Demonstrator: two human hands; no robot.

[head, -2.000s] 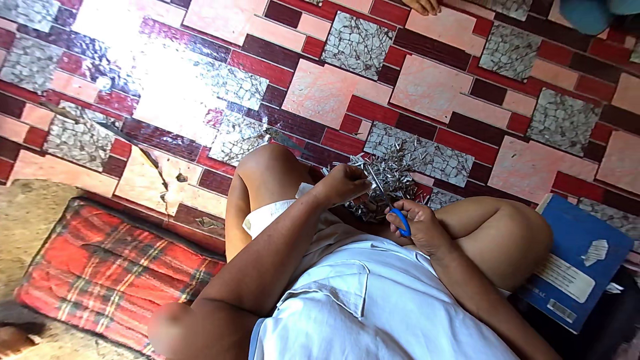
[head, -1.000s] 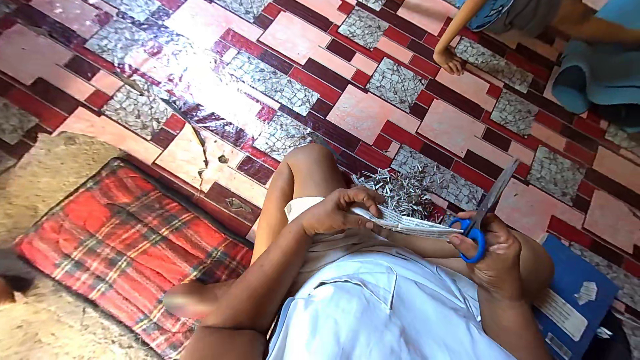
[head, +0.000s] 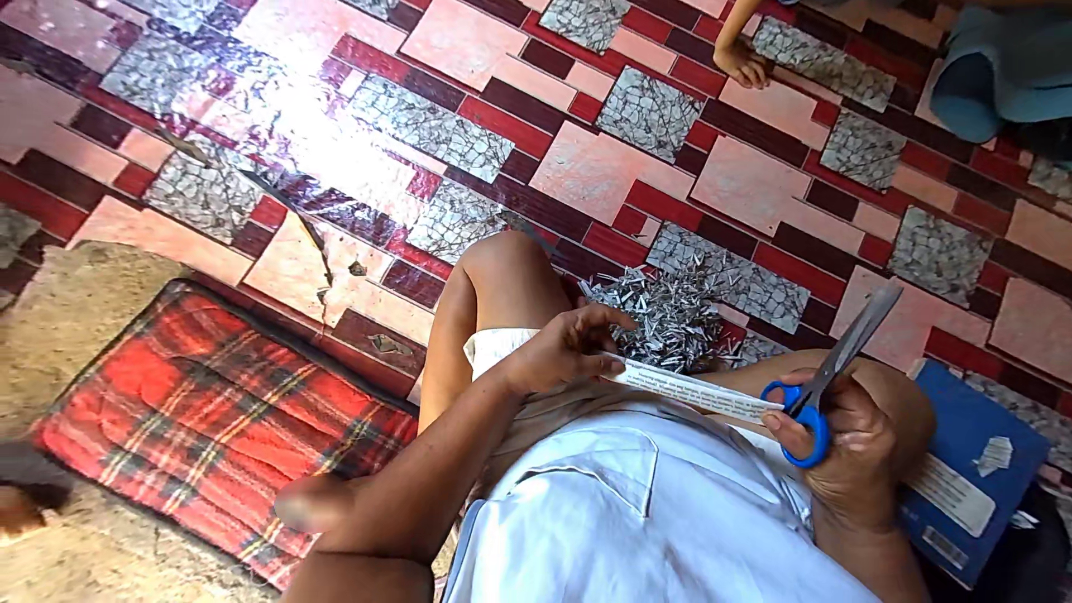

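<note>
A narrow strip of printed paper [head: 695, 392] stretches between my two hands above my lap. My left hand [head: 569, 347] pinches its left end between thumb and fingers. In my right hand [head: 850, 431] are scissors with blue handles [head: 804, 419], their blades pointing up and to the right, and the strip's right end lies at that thumb. The blades look closed together and are away from the paper. Beyond the strip, on the floor between my legs, lies a heap of small paper snippets [head: 670, 318].
A red plaid mat [head: 209, 435] lies at the left. A blue book [head: 971, 469] is beside my right knee. The patterned floor covering [head: 603, 167] is torn at the left. Another person's hand [head: 741, 65] rests on the floor at the upper right.
Two seconds ago my hands were close together over the snippets; they have since moved apart, with the strip between them. The other person's arm shows more. The view has shifted.
</note>
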